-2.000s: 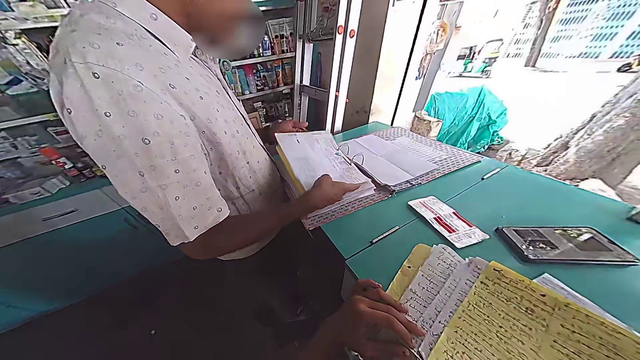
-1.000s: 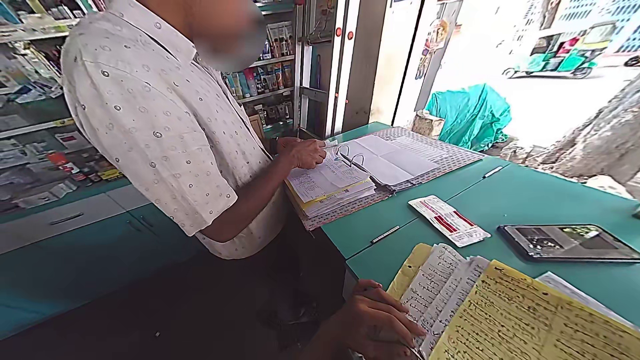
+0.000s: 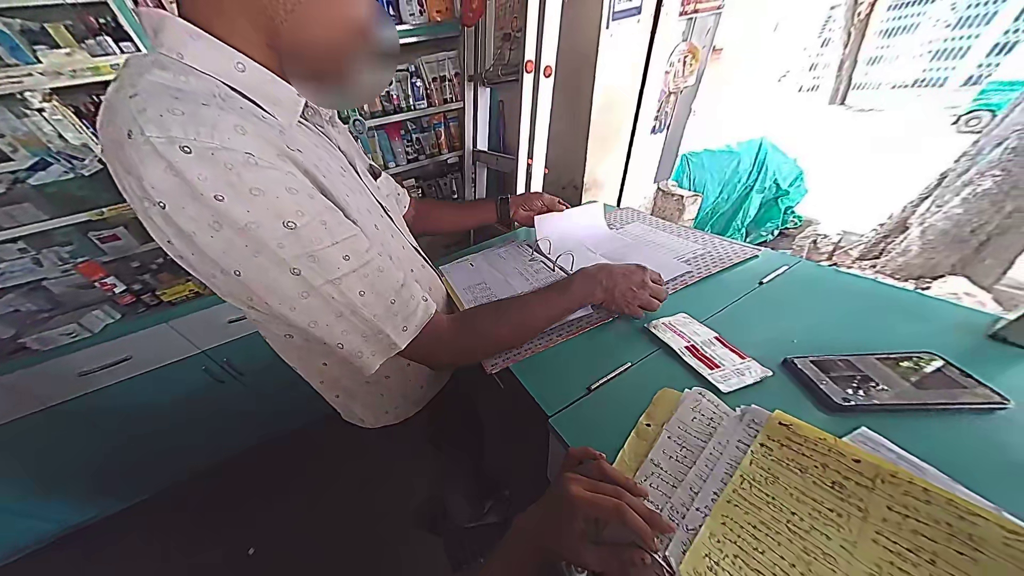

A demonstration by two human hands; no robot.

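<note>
My left hand (image 3: 604, 512) is at the bottom centre, its fingers bent over the left edge of handwritten white sheets (image 3: 692, 448). A thin, shiny object shows by its fingertips at the lower edge; whether the hand grips it is unclear. Yellow handwritten sheets (image 3: 832, 504) lie against the white ones, to the right of the hand. My right hand is out of view. Beyond the papers, a red-and-white printed packet (image 3: 708, 350) and a phone or tablet (image 3: 896, 380) with a lit screen lie on the green counter (image 3: 848, 312).
On the left a person (image 3: 272, 224) in a patterned shirt bends over an open ring binder (image 3: 512, 276), both hands on its pages. Stocked shelves (image 3: 416, 120) stand behind. A green tarpaulin-covered heap (image 3: 740, 188) and a tree trunk (image 3: 944, 208) are outside, past the counter.
The person's hands have moved apart over the binder; one now reaches across to its near right side, and a page is lifted. A green vehicle outside has moved right. My left hand has stayed put.
</note>
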